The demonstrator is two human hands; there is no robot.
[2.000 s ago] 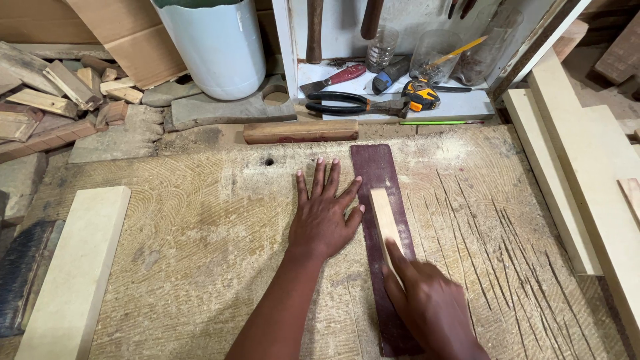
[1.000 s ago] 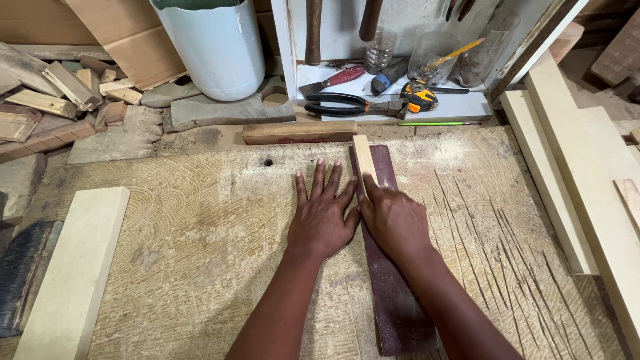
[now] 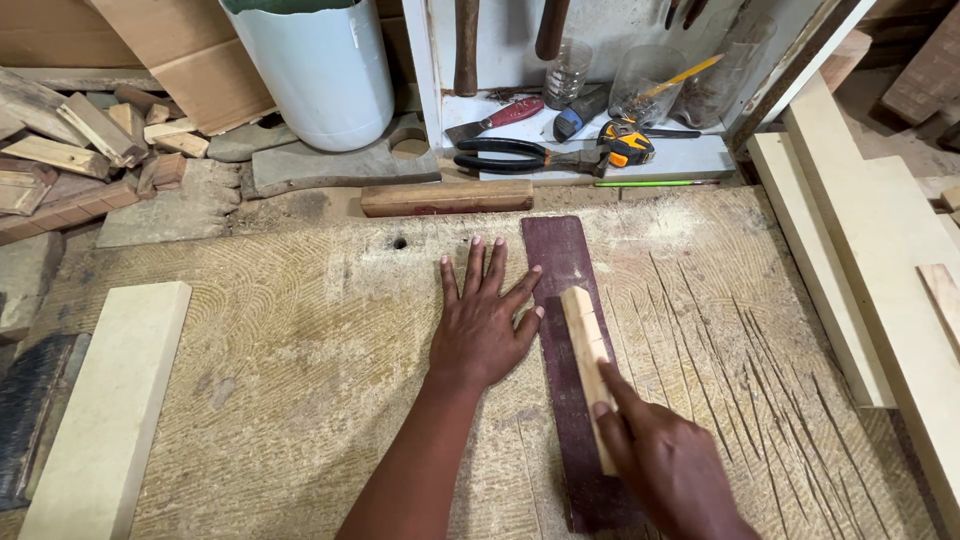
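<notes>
A dark maroon strip of what looks like sandpaper [image 3: 559, 251] lies lengthwise on the worn wooden bench top [image 3: 300, 390]. My left hand [image 3: 484, 330] is spread flat on the bench, its thumb and index fingertip on the strip's left edge. My right hand [image 3: 667, 450] grips a small pale wood stick [image 3: 585, 326] that rests along the strip; pencil-like lines cross the stick near its far end. The stick's right side is partly hidden by my fingers.
A pale board [image 3: 112, 405] lies at left beside a dark brush [image 3: 37, 412]. Longer boards [image 3: 862, 210] are at right. Behind the bench edge are a wood block [image 3: 446, 199], pincers [image 3: 510, 156], a tape measure [image 3: 626, 142], a scraper [image 3: 510, 112], a white container [image 3: 315, 75] and wood offcuts [image 3: 97, 135].
Since one second ago, my right hand has drawn the stick back toward me along the strip from its far end. My left hand has stayed in place.
</notes>
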